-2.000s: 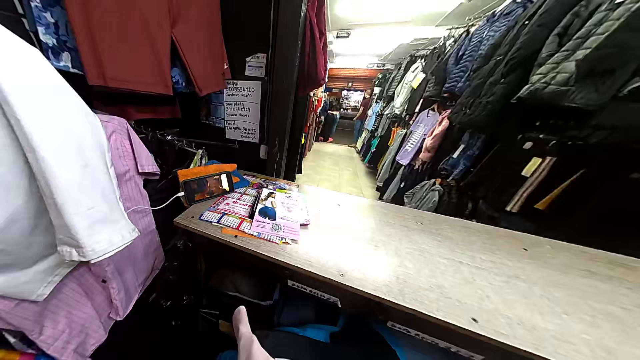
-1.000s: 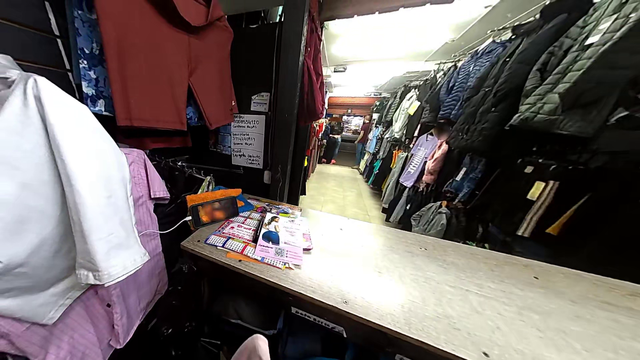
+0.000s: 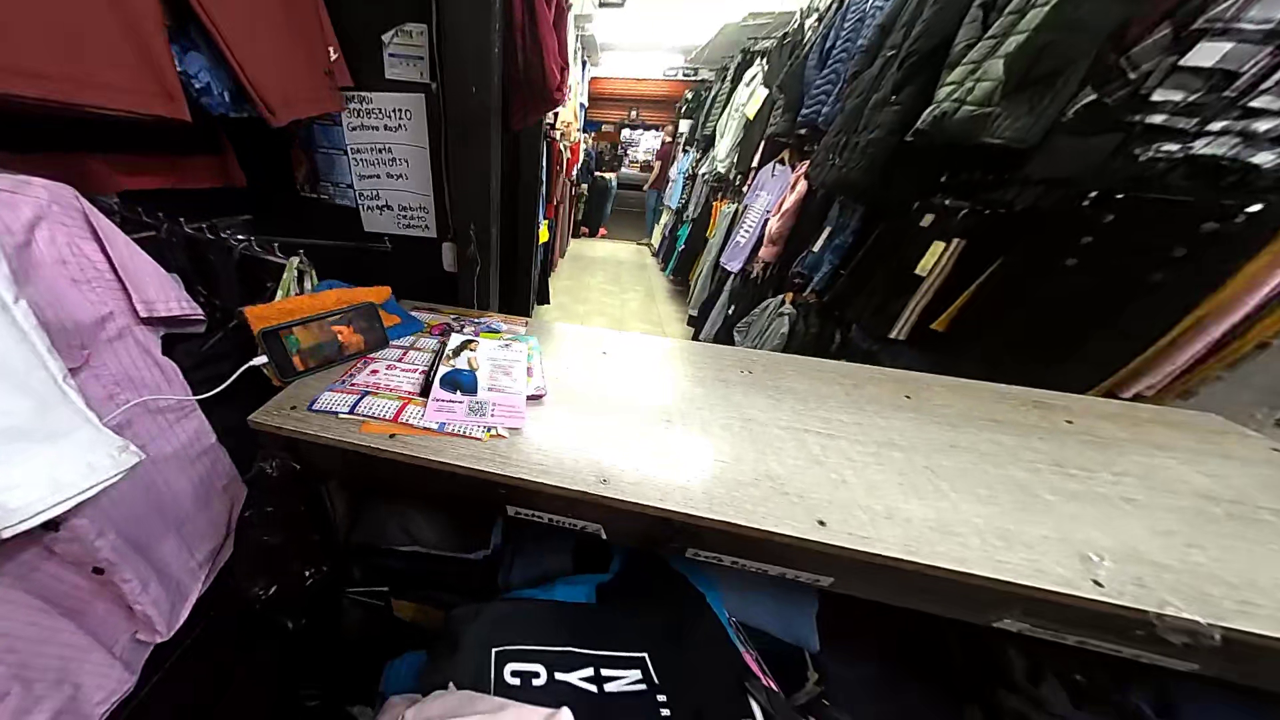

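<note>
Neither my left hand nor my right hand can be made out. Low in the head view, a black garment with white lettering (image 3: 585, 645) lies in front of the under-counter shelf, with blue cloth beside it. A pale pink piece, seemingly cloth (image 3: 475, 704), shows at the bottom edge. On the left end of the wood-look counter (image 3: 850, 455) lie calendar sheets (image 3: 385, 378) and a pink flyer (image 3: 480, 385). A phone (image 3: 325, 340) with a lit screen and white cable leans against an orange cloth (image 3: 270, 314).
A lilac shirt (image 3: 120, 400) and white garment (image 3: 50, 430) hang close at left. Beyond the counter an aisle (image 3: 615, 280) runs back toward people (image 3: 660, 175) in the distance. Racked jackets (image 3: 880, 90) line its right side. A handwritten notice (image 3: 392, 165) hangs on the dark wall.
The black lettered garment and pale pink piece now show below the counter. A pale shape, possibly a hand, stood at the bottom edge two seconds ago. The view has shifted.
</note>
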